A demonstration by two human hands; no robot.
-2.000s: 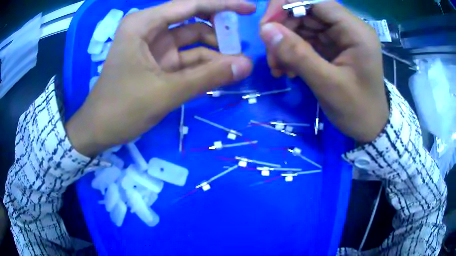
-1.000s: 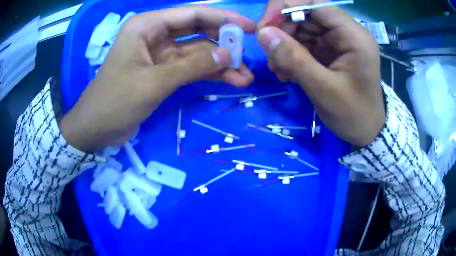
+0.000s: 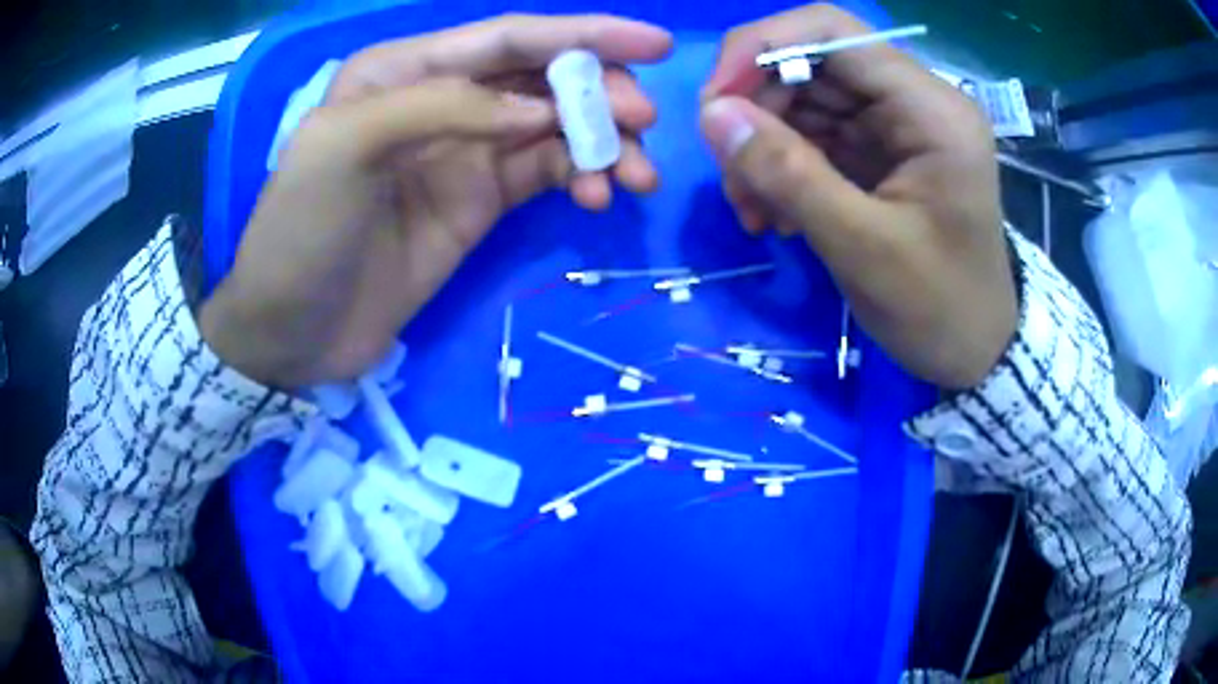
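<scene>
My left hand [image 3: 441, 147] holds one translucent white plastic housing [image 3: 585, 112] at its fingers, above the upper part of the blue tray [image 3: 601, 601]. My right hand [image 3: 868, 187] holds a wired lead assembly [image 3: 797, 67] by its red wire, pinched between thumb and finger; its white stick points up and right. The hands are apart. A pile of housings [image 3: 470, 472] lies at the tray's lower left. Several lead assemblies [image 3: 631, 378] are scattered over the tray's middle and right.
More housings [image 3: 305, 110] lie at the tray's upper left, partly behind my left hand. Whitish plastic sheets [image 3: 78, 167] hang at the left, and a crumpled plastic bag [image 3: 1159, 254] lies at the right. A printed label [image 3: 1002, 110] is beyond the tray at upper right.
The housing in my left hand has turned and moved slightly left, and the left thumb has drawn back. My right hand still holds the lead assembly, slightly lower. The tray appears shifted slightly right.
</scene>
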